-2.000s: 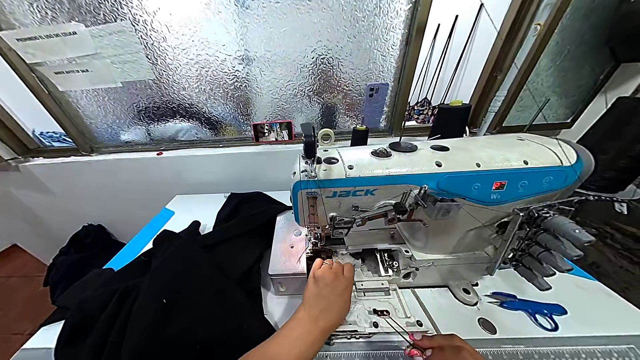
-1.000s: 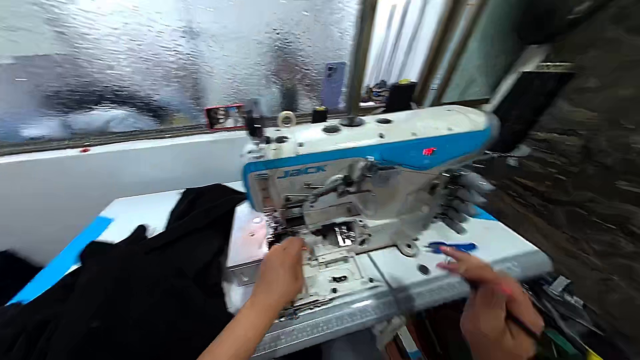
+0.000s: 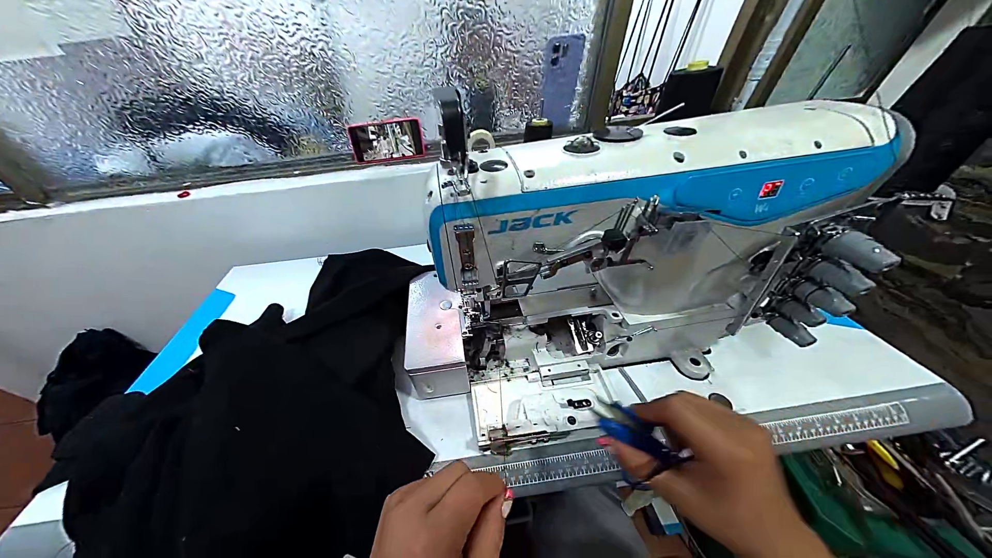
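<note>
A white and blue Jack industrial sewing machine [image 3: 666, 178] stands on a white table, its front cover [image 3: 542, 407] swung down and the looper area [image 3: 535, 345] exposed. My left hand [image 3: 446, 511] is at the table's front edge below that cover, thumb and fingertips pinched together; a thin thread seems to run down to them from the needle area. My right hand [image 3: 717, 465] grips blue-handled thread snips [image 3: 632, 434], somewhat blurred, their tips pointing left over the cover. Black fabric [image 3: 294, 403] lies in a heap left of the machine.
A measuring tape strip [image 3: 837, 422] runs along the table's front edge. Behind the machine are a phone with a red frame [image 3: 386, 140] on the ledge, a purple phone [image 3: 563, 81] against the window and thread cones [image 3: 690, 89]. A green container [image 3: 845, 504] with tools sits at lower right.
The blue snips, on the table right of the machine two seconds ago, are now in my right hand. My left hand has come down from the needle area to the table's front edge.
</note>
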